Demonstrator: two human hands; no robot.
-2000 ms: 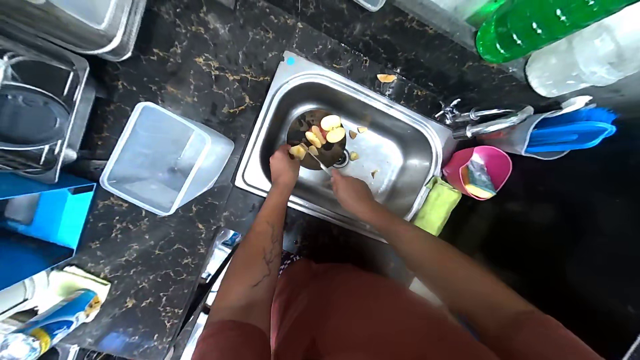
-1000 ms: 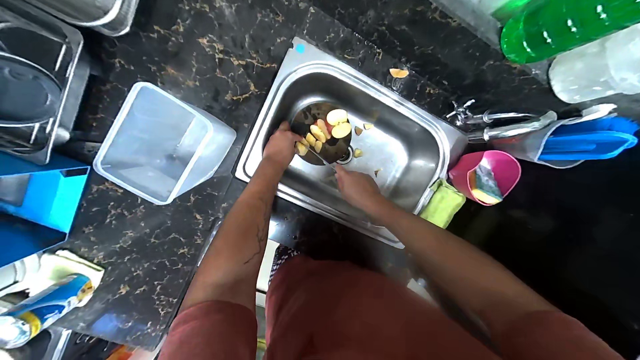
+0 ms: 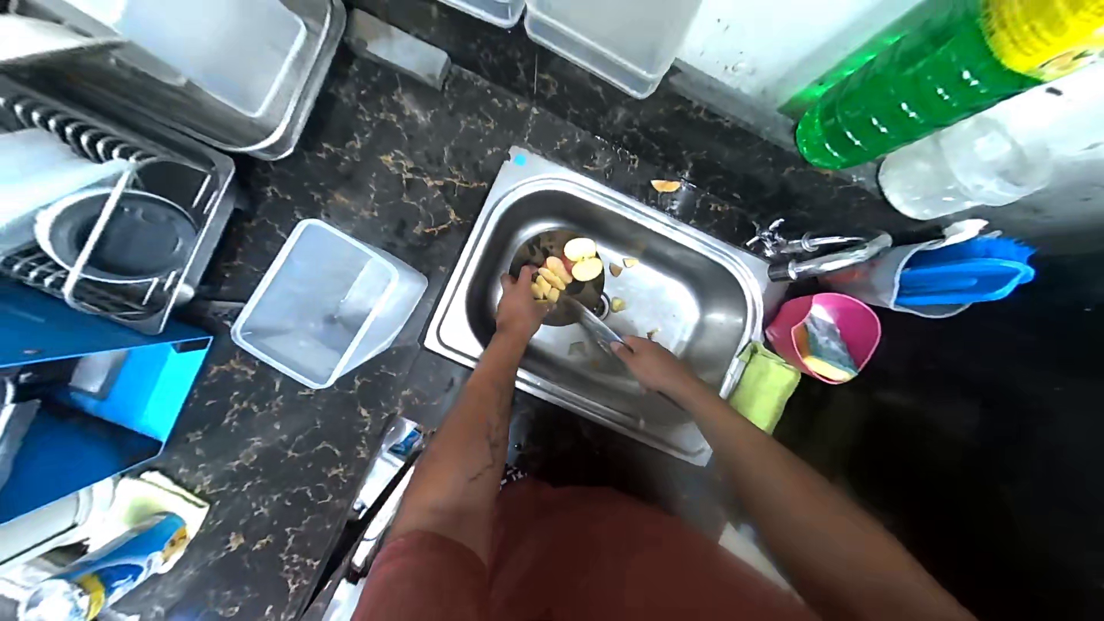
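A round dark plate or board (image 3: 561, 315) lies in the left part of the stainless steel sink (image 3: 690, 310), bearing several pale cut fruit pieces (image 3: 549, 281) and cut halves (image 3: 586, 259) that look like apple. My left hand (image 3: 520, 304) is at its left edge, fingers at the pieces; whether it grips one cannot be told. My right hand (image 3: 651, 362) is closed around the handle of a knife (image 3: 598, 326), whose blade points up and left toward the plate. Small scraps (image 3: 617, 304) lie on the sink floor.
Left of the sink stands a clear plastic container (image 3: 323, 302); beyond it are a dish rack (image 3: 121, 233) and a blue box (image 3: 164, 388). Along the right are a faucet (image 3: 828, 250), a pink cup with a sponge (image 3: 824, 336), a green cloth (image 3: 763, 388) and a green bottle (image 3: 897, 103).
My right hand and the knife have drawn away from the fruit pieces, to the right and down. My left hand stays at the pieces. The view has shifted somewhat.
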